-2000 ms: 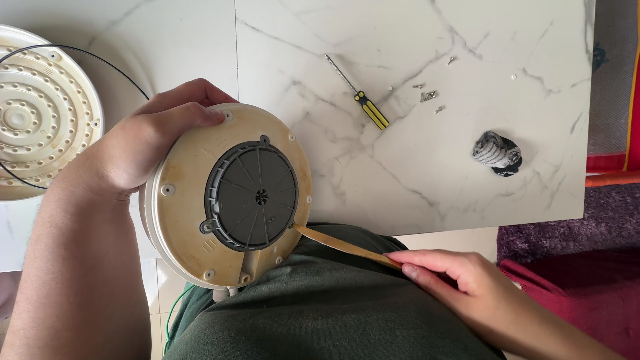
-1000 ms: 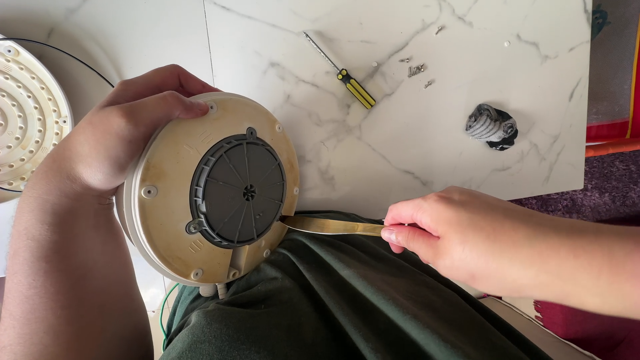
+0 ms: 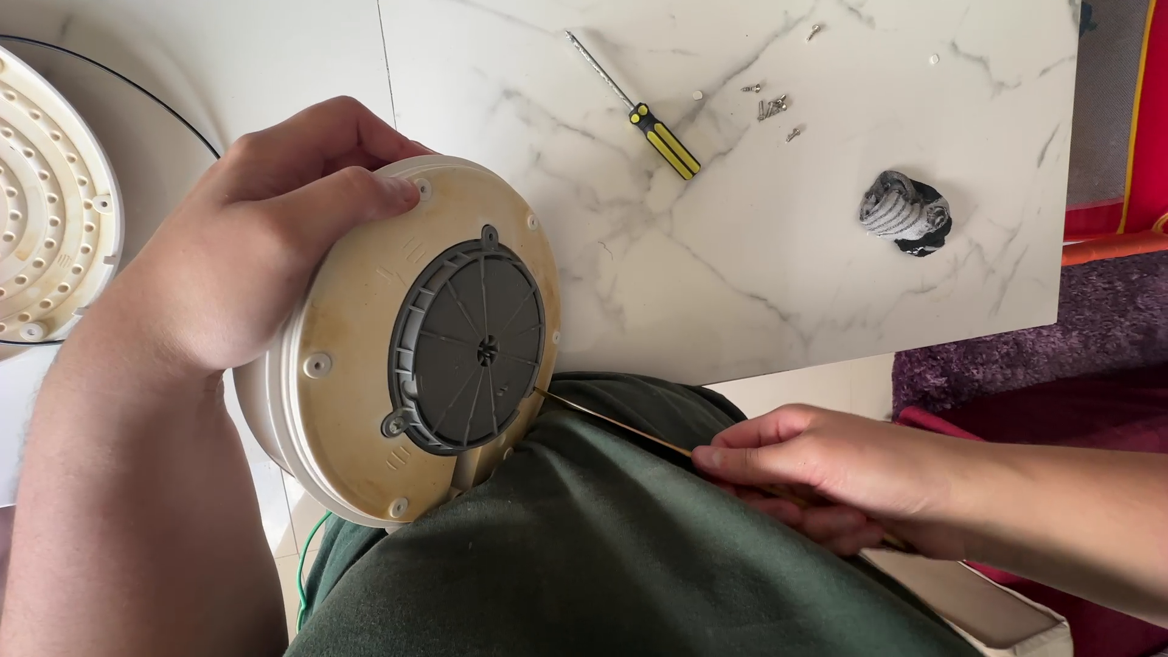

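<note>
My left hand grips the upper rim of a round, yellowed white plastic housing, which stands tilted on my lap, its flat face toward the camera. A dark grey round ribbed plastic cover with screw lugs sits in that face. My right hand holds a thin, flat brass-coloured metal tool, seen almost edge-on. Its tip meets the lower right edge of the grey cover; whether it is under the edge cannot be told. Part of the tool is hidden in my right hand.
On the marble-patterned table lie a screwdriver with a yellow and black handle, several small screws and a crumpled striped grey cloth item. A white round perforated plate and a black cable are at the left.
The flat tool has turned from showing its broad side to nearly edge-on, and my right hand has moved lower. My left hand still holds the housing.
</note>
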